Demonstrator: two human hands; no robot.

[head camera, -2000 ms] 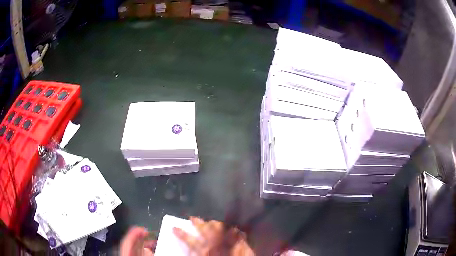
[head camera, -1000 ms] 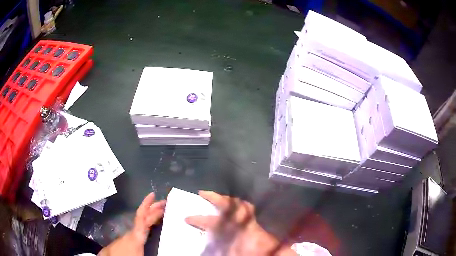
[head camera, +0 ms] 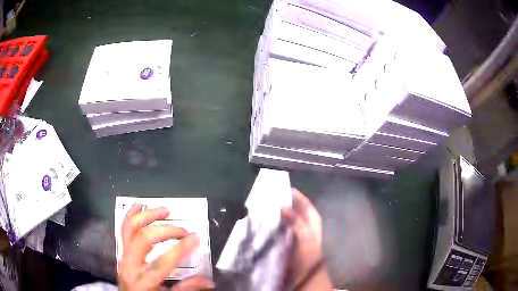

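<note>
A white box base [head camera: 201, 219] lies flat on the bench at the lower middle. My left hand [head camera: 162, 244] is over it with bent, spread fingers, which cover much of its inside. My right hand [head camera: 306, 227] grips a white box lid [head camera: 267, 196], held tilted up to the right of the base and apart from it. The lid's lower part is blurred, and its inside cannot be made out.
A small pile of closed white boxes [head camera: 126, 74] stands at upper left, a taller stack [head camera: 318, 102] at upper right. Fanned white leaflets [head camera: 34, 176] and an orange-red tray [head camera: 20, 71] are at left; a scale [head camera: 468, 221] is at right.
The white box between my hands is now in two parts: my right hand has carried the lid rightward and tilted it, and the base lies under my left hand. The view has also shifted.
</note>
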